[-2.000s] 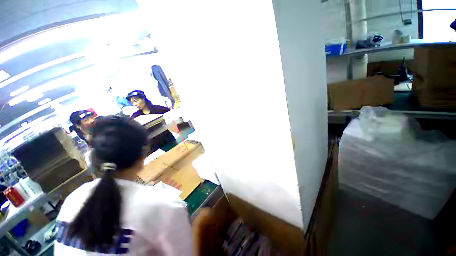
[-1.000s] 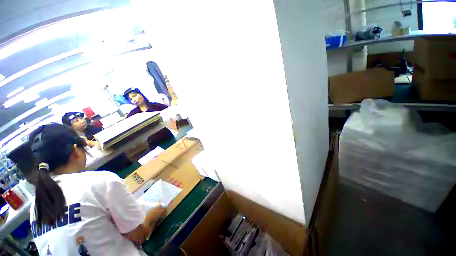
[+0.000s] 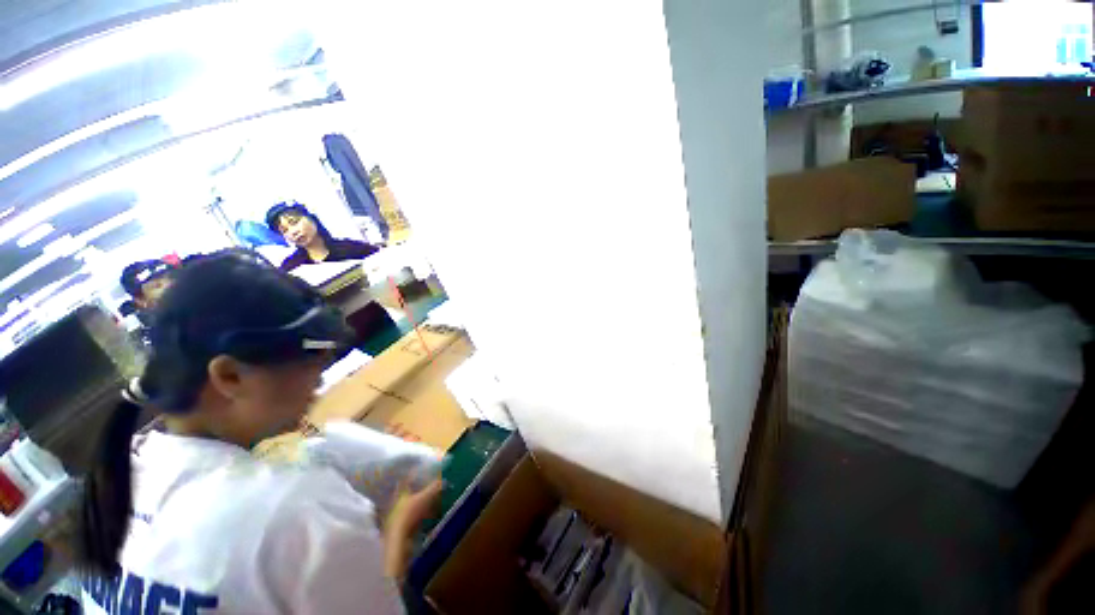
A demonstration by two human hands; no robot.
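Neither of my hands can be made out. A dim brownish shape at the lower right edge is too dark to identify. An open brown carton [image 3: 480,565] stands at the bottom centre, against a white pillar [image 3: 564,240]. Several thin flat pieces [image 3: 576,555], possibly panels, stand on edge inside it, with clear or white wrapping beside them. A person in a white shirt [image 3: 264,517] stands at the left of the carton, head turned right, holding a blurred white sheet or bag [image 3: 378,457] above the green-topped bench [image 3: 472,463].
A flat brown carton [image 3: 402,390] lies on the bench. Two more people [image 3: 318,250] are behind it. Right of the pillar, a plastic-wrapped white stack [image 3: 931,360] stands on the grey floor [image 3: 865,517]. Behind it, shelves hold brown cartons [image 3: 1027,156]. A dark stack [image 3: 72,372] is at the left.
The person in white has moved right and turned, now raising the white item that lay over the flat carton. The view has shifted slightly, and the brownish shape has appeared at the lower right.
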